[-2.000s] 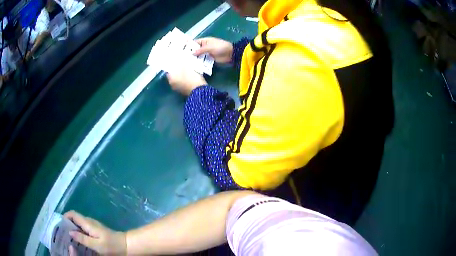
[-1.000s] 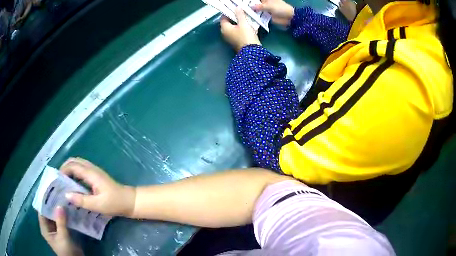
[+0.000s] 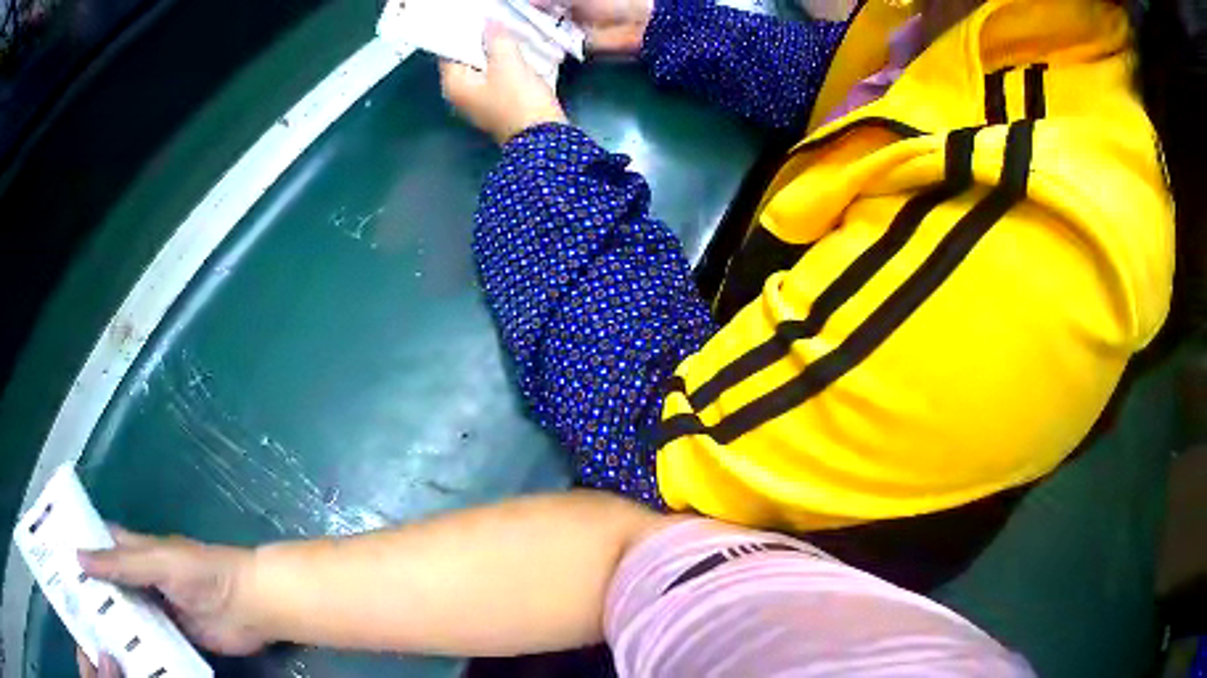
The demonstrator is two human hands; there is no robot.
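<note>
A narrow white leaflet bundle (image 3: 95, 576) with a column of short black bars is tilted at the lower left. My right hand (image 3: 192, 583) holds its right side, with the thumb and fingers at the edge. My left hand (image 3: 95, 664) is mostly cut off by the bottom edge; only a fingertip or two shows, on the lower left edge of the bundle. The number of sheets cannot be told.
The scuffed green bench (image 3: 318, 384) has a pale rail (image 3: 166, 285) along its far edge. A person in a yellow top (image 3: 913, 318) with dotted blue sleeve covers sits close at right and holds white sheets (image 3: 457, 29) over the far rail.
The bundle now looks narrower and stands more upright in the picture, shifted left and down. My left hand has mostly left the picture. The neighbour's sheets appear further left than one second ago.
</note>
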